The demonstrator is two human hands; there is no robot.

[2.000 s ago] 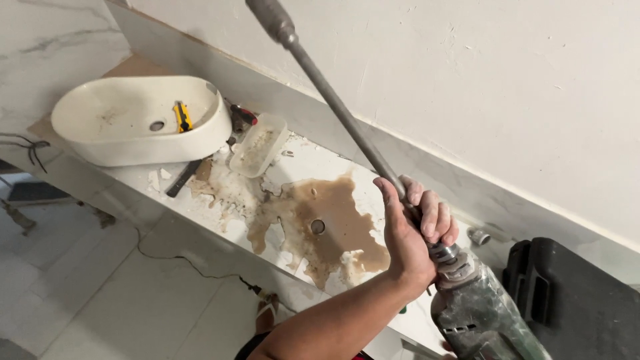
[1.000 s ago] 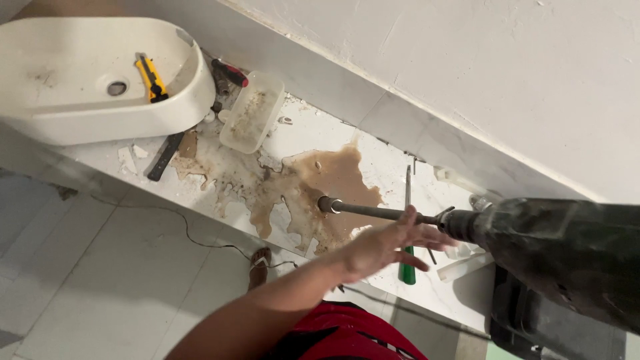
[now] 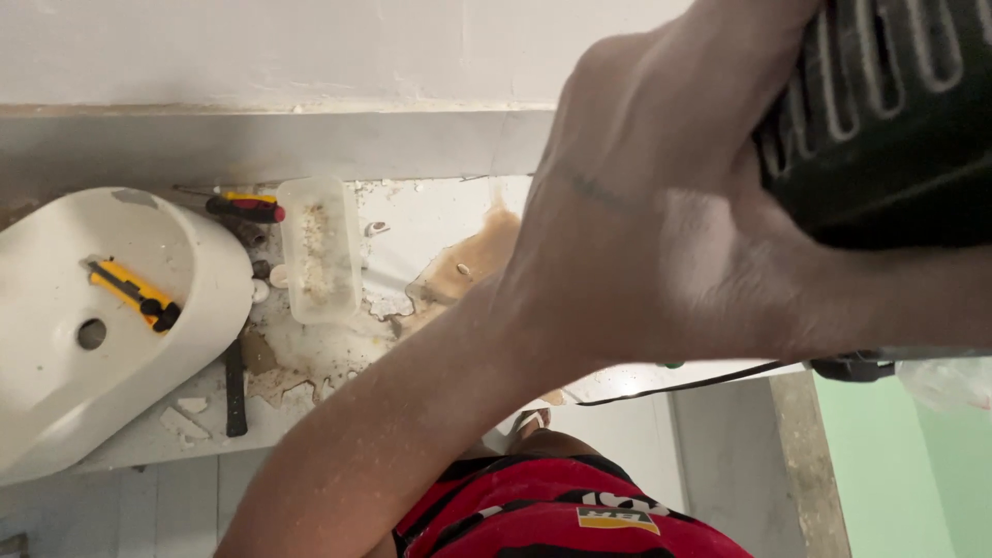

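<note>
My left hand [image 3: 659, 209] fills the centre and right, very close to the camera. It spreads around the dark, vented body of a power drill [image 3: 876, 186] at the upper right, thumb along the lower side and fingers above, their tips out of sight. The drill's shaft and working tip are hidden. My right hand is not in view. Behind my forearm lies the white countertop [image 3: 434, 205], with a brown wet patch [image 3: 465, 263] partly covered by my arm.
A white oval basin [image 3: 46, 310] holding a yellow utility knife [image 3: 128, 291] stands at left. Beside it are a translucent plastic tray [image 3: 322, 248], a red-and-black screwdriver [image 3: 248, 209], a dark tool handle [image 3: 235, 387] and broken pieces [image 3: 184, 425]. A black cable [image 3: 690, 387] crosses the counter's front edge.
My left hand has gone from beside the drill's long shaft to its body. The shaft, seen earlier over the brown patch, is now hidden. The view has turned.
</note>
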